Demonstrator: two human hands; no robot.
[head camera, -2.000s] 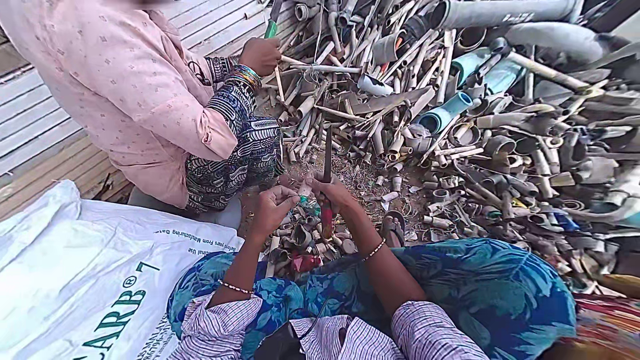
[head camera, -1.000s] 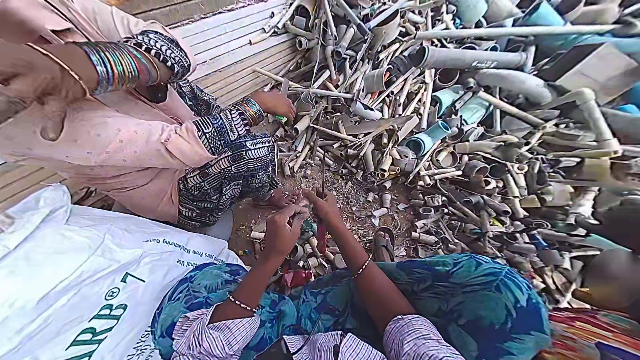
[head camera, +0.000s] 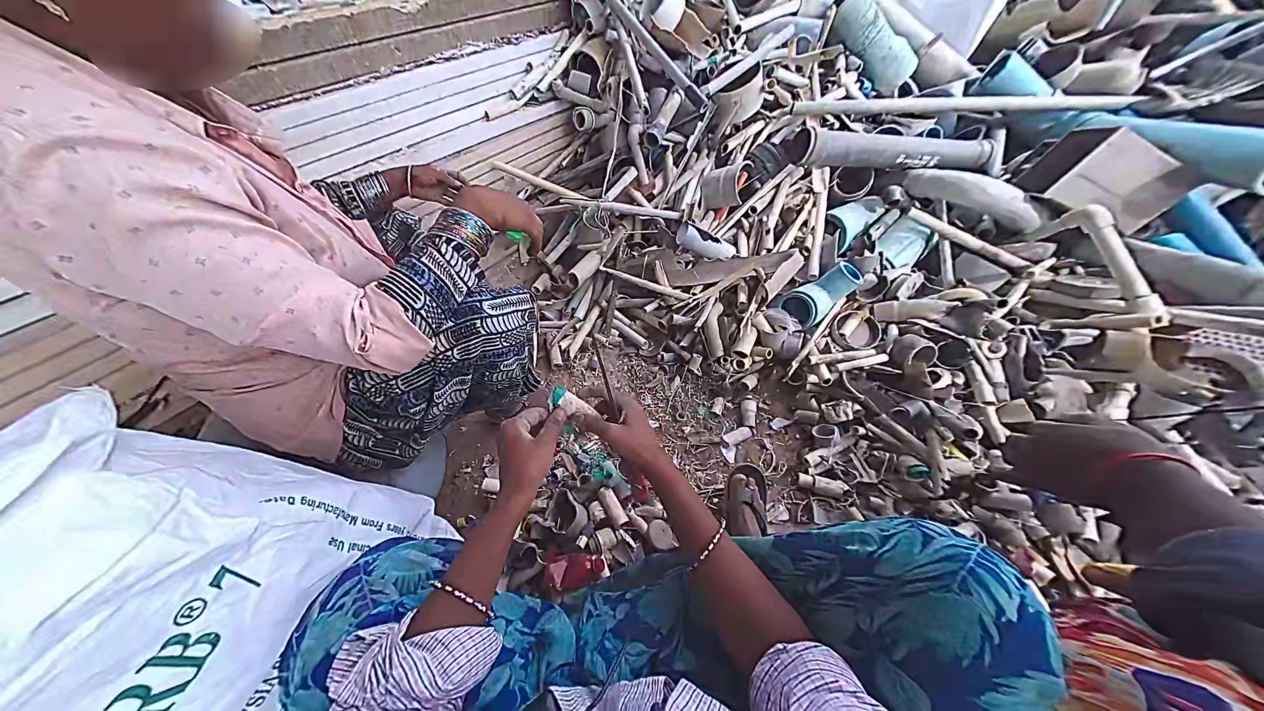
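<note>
My left hand (head camera: 530, 439) pinches one end of a short pale pipe piece (head camera: 575, 405) with a green band (head camera: 558, 397) at its end. My right hand (head camera: 624, 430) grips the other side of that piece and also a knife, whose dark narrow blade (head camera: 604, 375) points up and away from me. The knife's handle is mostly hidden by my right hand. Both hands are close together above a low heap of pipe offcuts (head camera: 612, 509), with green scraps just under them.
A large pile of plastic pipes and fittings (head camera: 790, 267) spreads ahead and right. At left, a person in pink (head camera: 197, 227) sits beside a white sack (head camera: 197, 533) bearing print. Another person's arm (head camera: 1116, 484) reaches in at right. A sandaled foot (head camera: 746, 504) is near my right forearm.
The pale piece with its green band now shows between my hands. The neighbour's raised, bangled arm has come down toward the other hand. Another person's arm shows more fully at right.
</note>
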